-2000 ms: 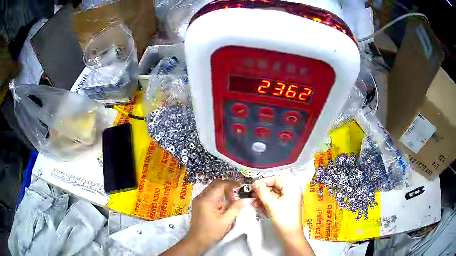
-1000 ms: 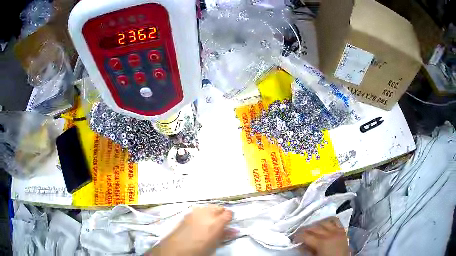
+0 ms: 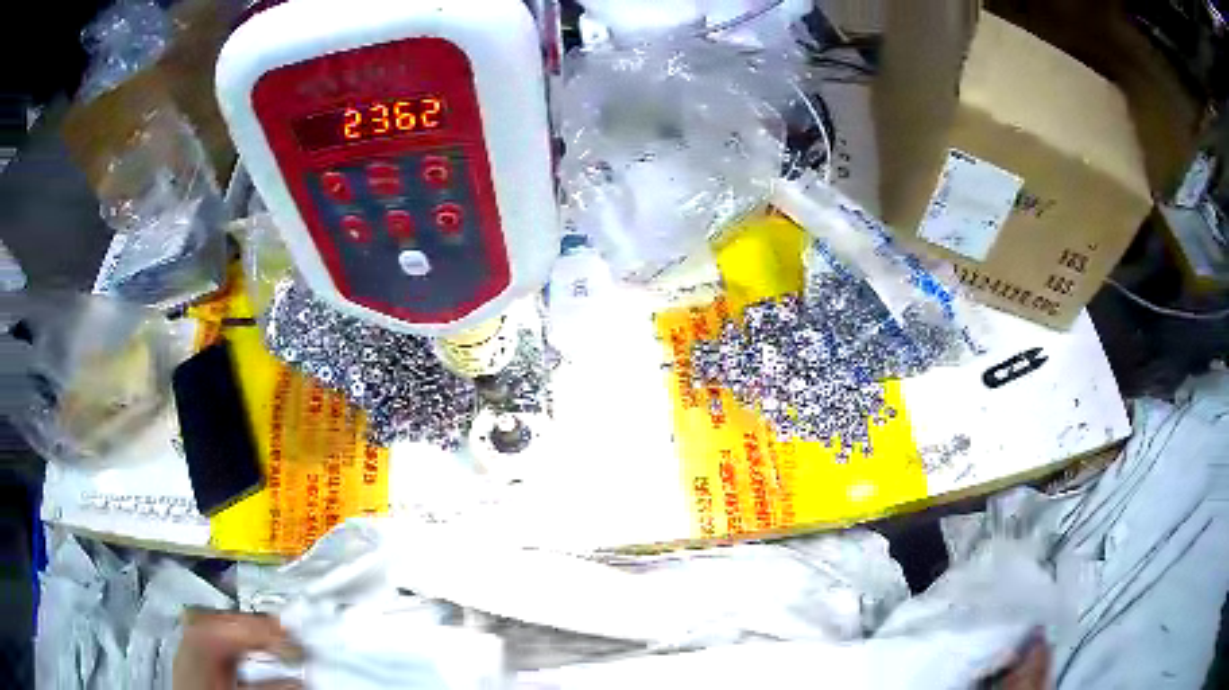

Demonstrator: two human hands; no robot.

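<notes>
A white garment (image 3: 607, 607) is stretched across the front edge of the table, its lower part cut off by the picture's bottom. My left hand (image 3: 232, 650) holds it at the bottom left. My right hand (image 3: 1027, 666) is at the bottom right, small, blurred and mostly covered by cloth, with fingertips at the garment. The white press head with its red panel (image 3: 391, 175) stands behind, its counter reading 2362. The round lower die (image 3: 506, 431) sits on the tabletop below it with no cloth on it.
Small metal snap parts lie in a left pile (image 3: 384, 378) and a right pile (image 3: 795, 371) on yellow plastic sheet (image 3: 863, 485). A black phone (image 3: 216, 429) lies at left. A small black tool (image 3: 1014, 368) lies at right. A cardboard box (image 3: 1031, 162) stands behind, near clear plastic bags (image 3: 674, 135).
My hands have left the die and moved down and far apart, spreading the garment at the table's front edge. The view has shifted right, so the press head appears further left.
</notes>
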